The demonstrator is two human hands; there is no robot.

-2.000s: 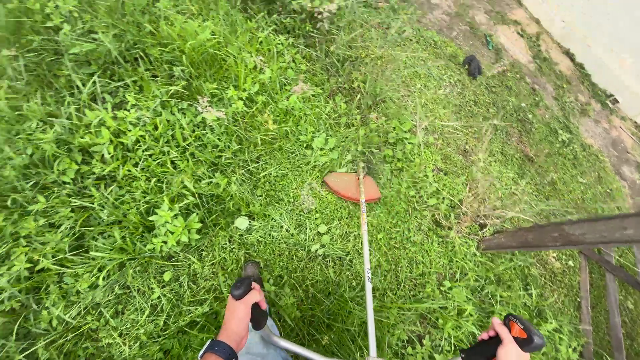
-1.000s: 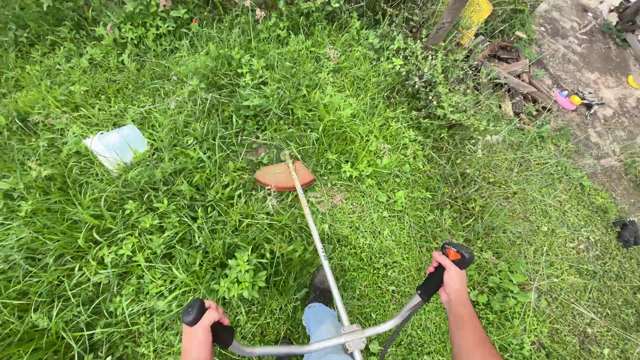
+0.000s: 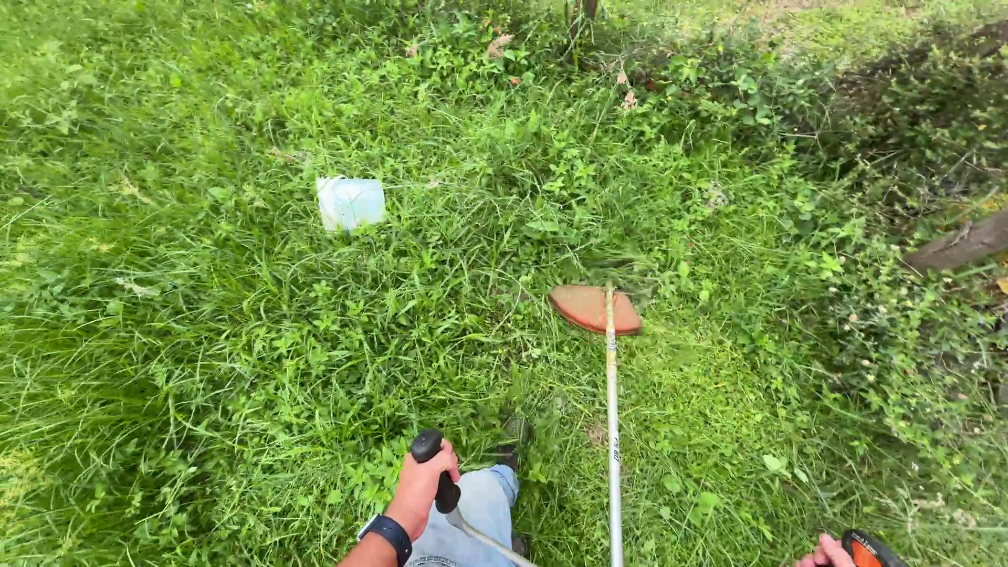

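My left hand (image 3: 421, 482), with a dark watch on its wrist, is closed around the black left handle grip (image 3: 446, 492) of a brush cutter. At the bottom right edge, my right hand (image 3: 825, 553) is partly cut off by the frame, on the black and orange control handle (image 3: 865, 550). The brush cutter's pale metal shaft (image 3: 613, 425) runs up from the bottom edge to an orange guard (image 3: 592, 309) low in the grass. The cutting head is hidden by the guard and grass.
A whitish plastic container (image 3: 351, 205) lies in the tall grass at left. Shrubs (image 3: 921, 102) and a wooden post (image 3: 961, 242) stand at right, another post (image 3: 587, 9) at the top. My jeans leg (image 3: 465, 520) and dark boot (image 3: 516, 441) are beside the shaft.
The guard has swung right relative to the whitish container since one second ago. The view has shifted, bringing my right hand to the frame's edge. Both hands keep to the handles.
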